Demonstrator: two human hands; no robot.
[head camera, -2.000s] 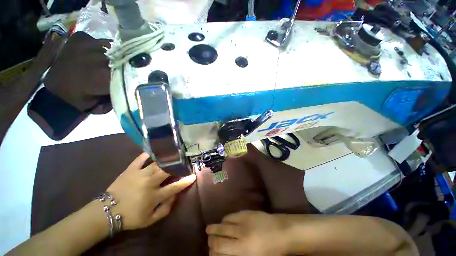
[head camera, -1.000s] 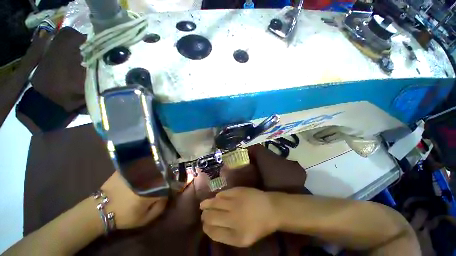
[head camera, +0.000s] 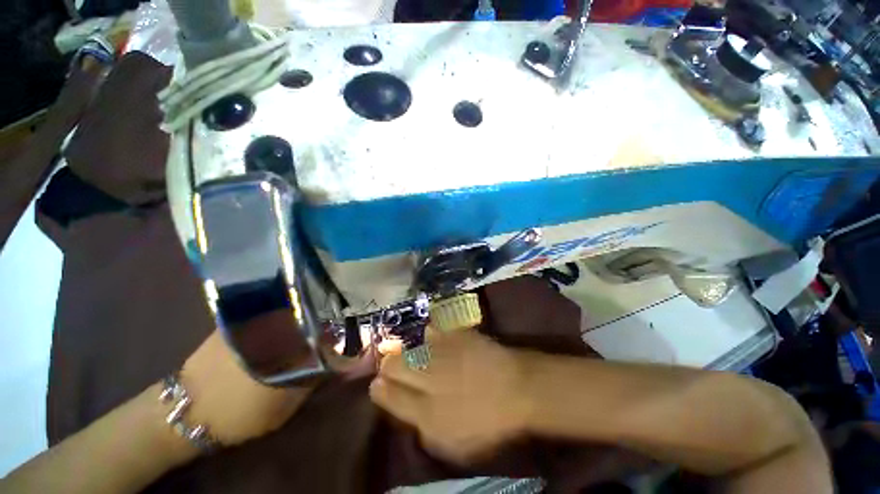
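Observation:
The brown fabric (head camera: 125,309) lies under the white and blue sewing machine head (head camera: 463,145) and spreads left. My left hand (head camera: 256,391), with a bracelet at the wrist, is on the fabric beside the needle area, its fingers partly hidden by the shiny metal guard (head camera: 259,280). My right hand (head camera: 463,391) is slightly blurred, its fingertips close to the lit presser foot (head camera: 386,338) and its fingers bent at the fabric. The cream ribbed knob (head camera: 455,311) is just above my right hand. Whether my fingers pinch the cloth is partly hidden.
A black piece (head camera: 82,207) lies at the left on brown cloth. Looped black handles (head camera: 558,274) show partly behind the fabric under the machine arm. A dark device (head camera: 854,265) is at the right edge. The white table (head camera: 675,323) shows at right, with its scaled edge at the bottom.
My right hand has moved up and forward to the presser foot. The brown fabric has shifted, baring the table edge at the bottom. The machine appears larger than in the oldest frame.

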